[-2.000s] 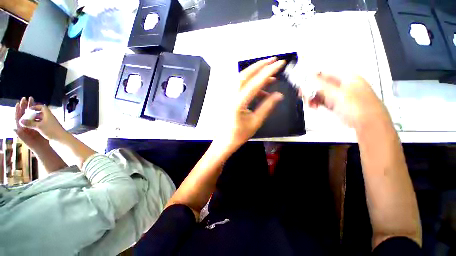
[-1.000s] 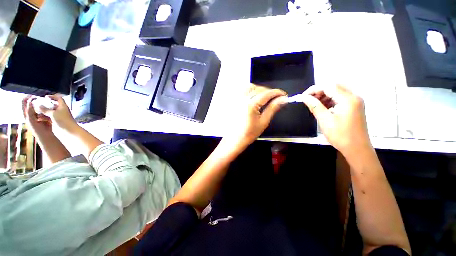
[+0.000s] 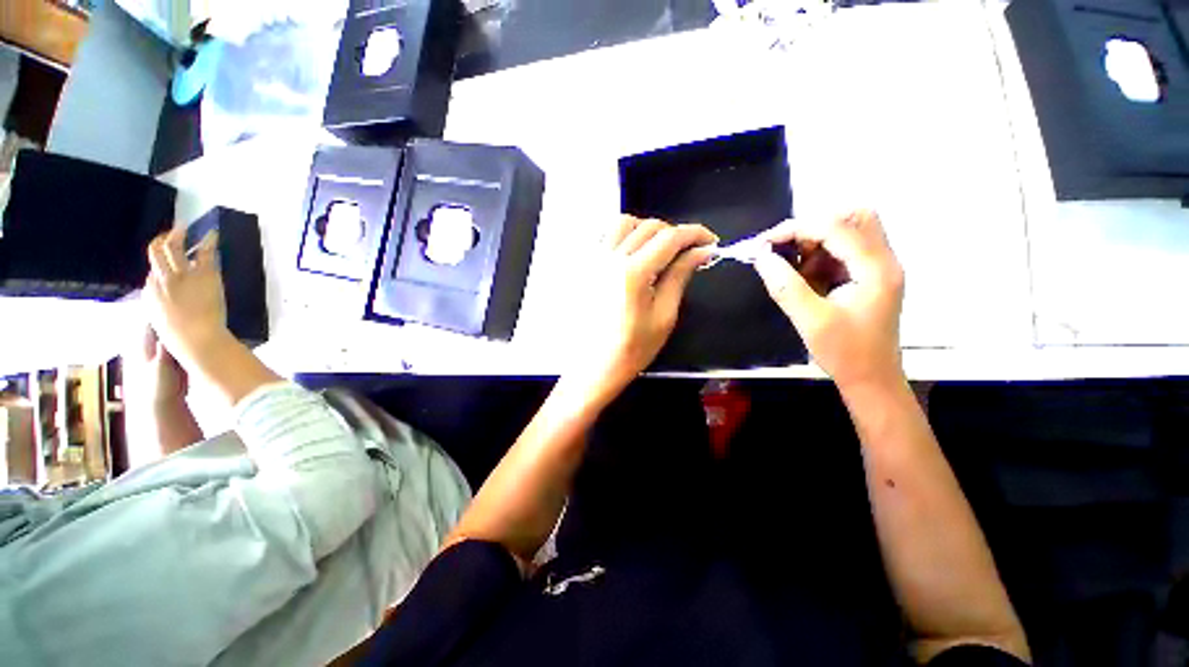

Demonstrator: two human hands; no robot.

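Observation:
A thin white charging cable [image 3: 741, 249] is stretched between the fingertips of both my hands. My left hand [image 3: 652, 280] grips its left end and my right hand [image 3: 841, 289] grips its right end. The cable is above an open black box base [image 3: 711, 183], which lies on the table near its front edge. My hands and fingers hide part of the box's middle. The part of the inside that shows is dark. The rest of the cable is hidden in my fingers.
Packed black boxes with white devices stand at the left [image 3: 450, 293] and at the right [image 3: 1108, 137]. A white cable pile [image 3: 782, 16] is at the back. At the far left a neighbour's hand [image 3: 189, 293] touches a black box [image 3: 244, 274], beside a large black container [image 3: 78, 222].
Two seconds ago my hands were apart, the right one blurred with something white; now both hold the cable. The neighbour's hand has moved from a white item to the black box.

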